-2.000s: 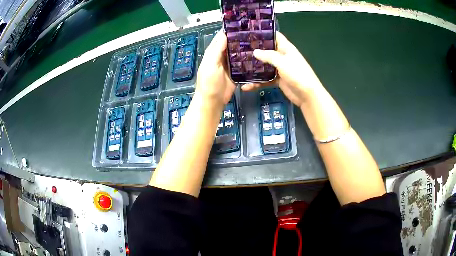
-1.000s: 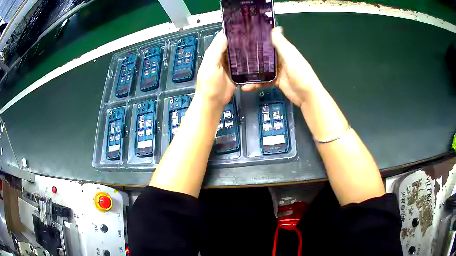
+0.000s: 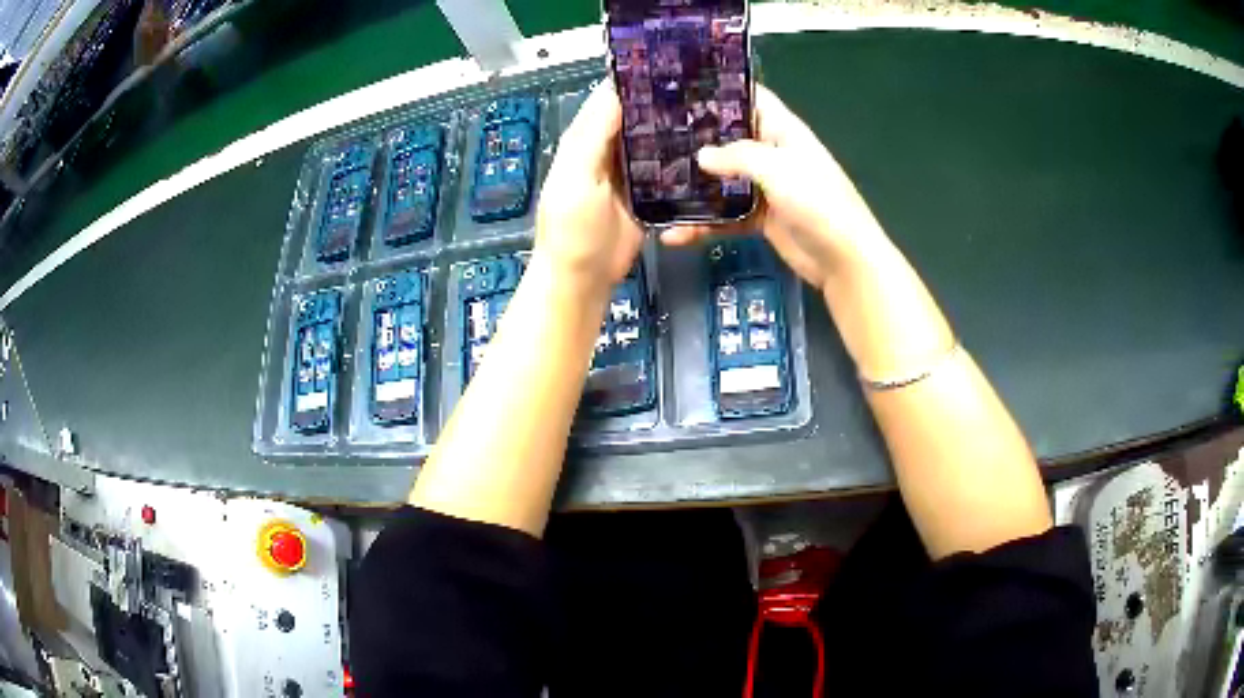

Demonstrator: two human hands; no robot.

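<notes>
A smartphone [image 3: 679,102] with a lit purple grid of small pictures is held upright above the bench; its top is cut off by the frame edge. My left hand [image 3: 587,191] grips its left side and lower edge. My right hand [image 3: 791,184] holds its right side, with the thumb over the lower right of the screen. Below lies a clear blister tray [image 3: 682,423] with two rows of pockets. Blue phone housings [image 3: 397,348] with pale patches lie in it, another at the right end [image 3: 748,341]. My hands and forearms hide part of the tray.
The dark green bench [image 3: 982,205] has a white edge rail [image 3: 205,177] at the back. A white panel with a red emergency stop button [image 3: 284,548] is at lower left, a worn white panel [image 3: 1139,559] at lower right. A red strap [image 3: 787,600] hangs below the bench.
The screen goes from a blurred, streaked view to a sharp picture grid. My right thumb has moved from the phone's right edge down onto the screen. The tray has not moved.
</notes>
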